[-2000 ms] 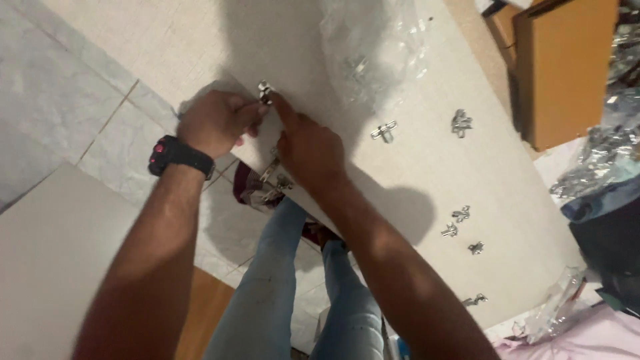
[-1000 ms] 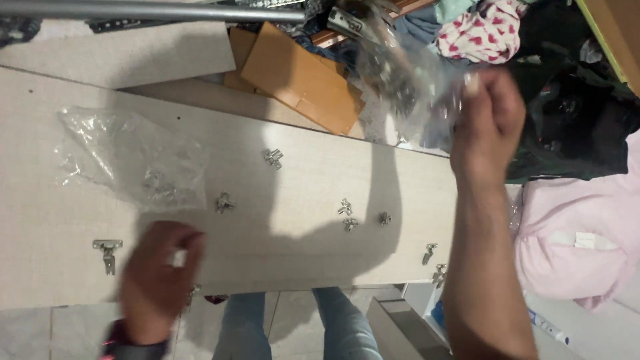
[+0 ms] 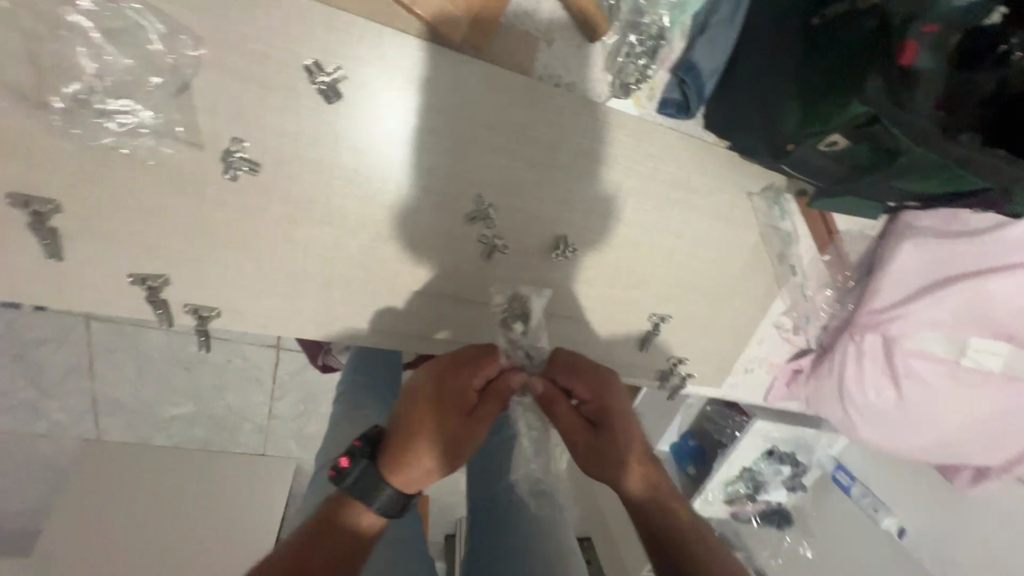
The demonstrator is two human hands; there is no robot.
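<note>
Both hands pinch a small clear plastic bag (image 3: 524, 324) with metal hardware inside, above the near edge of a pale wood-grain board (image 3: 360, 232). My left hand (image 3: 452, 408), with a black watch on its wrist, grips the bag from the left. My right hand (image 3: 592, 416) grips it from the right, fingertips almost touching the left ones. Several metal cabinet hinges lie on the board, among them one at the upper left (image 3: 324, 80), one at the left edge (image 3: 40, 224) and one near the right corner (image 3: 676, 376). A larger clear bag (image 3: 120, 80) rests at the board's upper left.
Pink fabric (image 3: 936, 336) and a dark bag (image 3: 864, 104) lie beyond the board's right end. Lower right are a white tray (image 3: 712, 496) with metal parts and a blue-and-white marker (image 3: 868, 500). A pale panel (image 3: 160, 504) is at the lower left, by the floor tiles.
My hands were apart one second ago, the right one raised with a clear bag over the far clutter; now they are together at the board's near edge. The view has shifted.
</note>
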